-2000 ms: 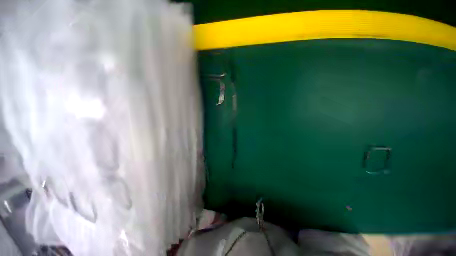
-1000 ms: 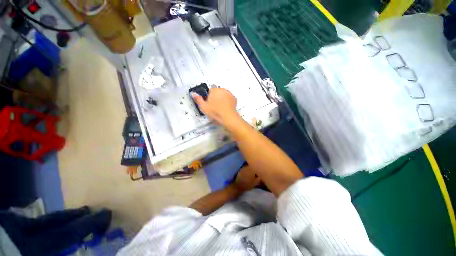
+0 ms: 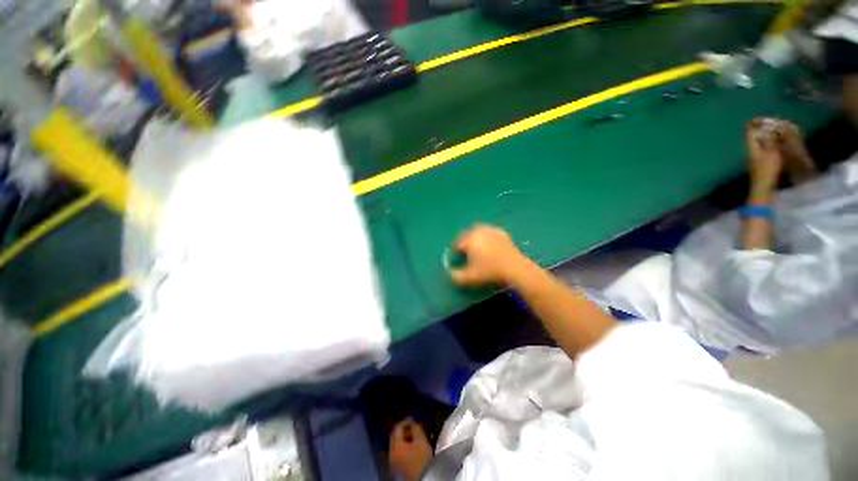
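Note:
My right hand (image 3: 484, 256) reaches over the green belt (image 3: 574, 178) just right of the sheet stack. Its thumb and fingers are curled around a thin pale-edged frame ring (image 3: 450, 259), blurred and partly hidden by the fingers. My left hand (image 3: 409, 449) is low at the bottom edge, partly in shadow and beside my smock; its fingers and anything in them cannot be made out. The tall stack of white liner sheets (image 3: 268, 254) stands on the belt to the left. Rings on it cannot be made out.
A black pocketed tray (image 3: 362, 68) lies at the back beyond the yellow stripe. Another person's hands (image 3: 773, 141) are over the belt at the right, with a blue wristband. Small loose parts (image 3: 607, 118) lie on the belt. A machine bed corner (image 3: 273, 451) shows at bottom left.
The view has swung from the machine bed to the belt. My right hand has left the black fixture and is now over the belt with a ring in its fingers.

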